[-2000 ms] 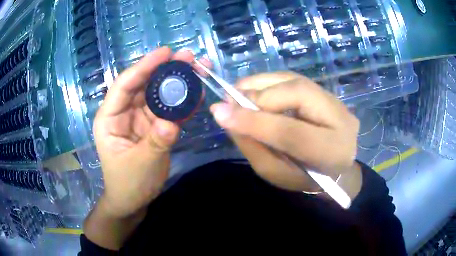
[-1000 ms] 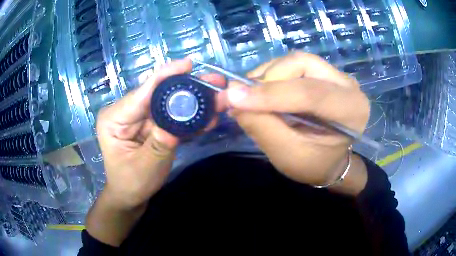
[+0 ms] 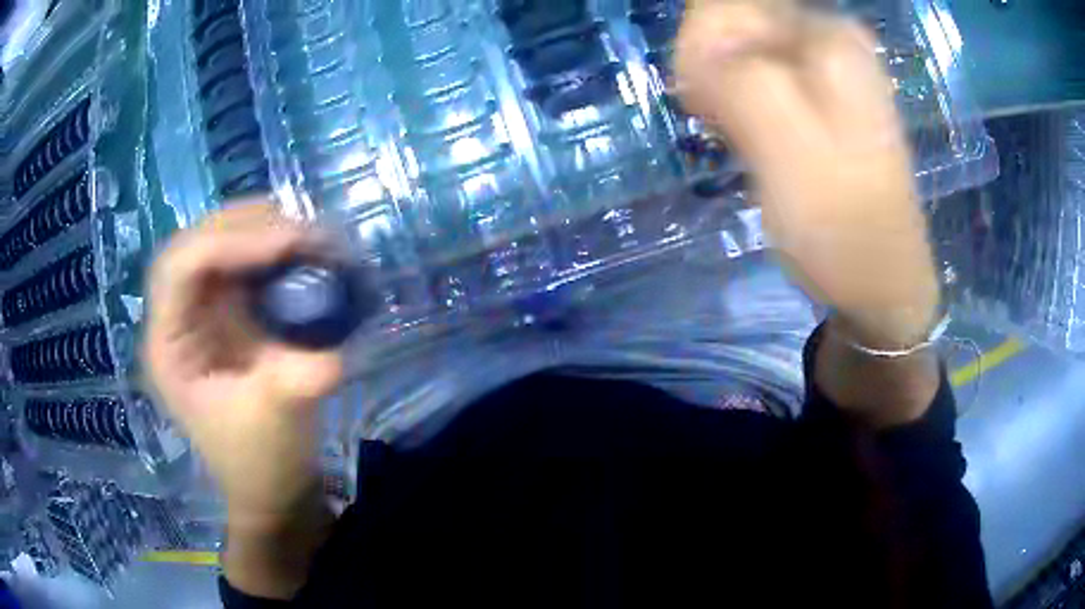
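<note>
A black disc (image 3: 307,300) with a pale round centre, which looks like a speaker driver, is blurred in my left hand (image 3: 226,345), at the near left edge of the main clear tray (image 3: 524,256). My left fingers curl around its left side. My right hand (image 3: 821,155) is blurred by motion over the right part of this tray, with its fingers near the top edge of the picture. No tweezers can be made out, and I cannot tell whether the right hand holds anything. The main tray has clear-looking slots and darker rows of discs.
A side tray (image 3: 113,315) with dense rows of black discs stands at the left. A green surface (image 3: 1035,54) shows at the upper right. Stacked clear plastic (image 3: 1035,202) is at the right edge. The grey floor (image 3: 1011,440) has yellow lines.
My hands have moved apart. The left has moved left with the disc. The right has moved up and right over the tray, and the tweezers no longer show.
</note>
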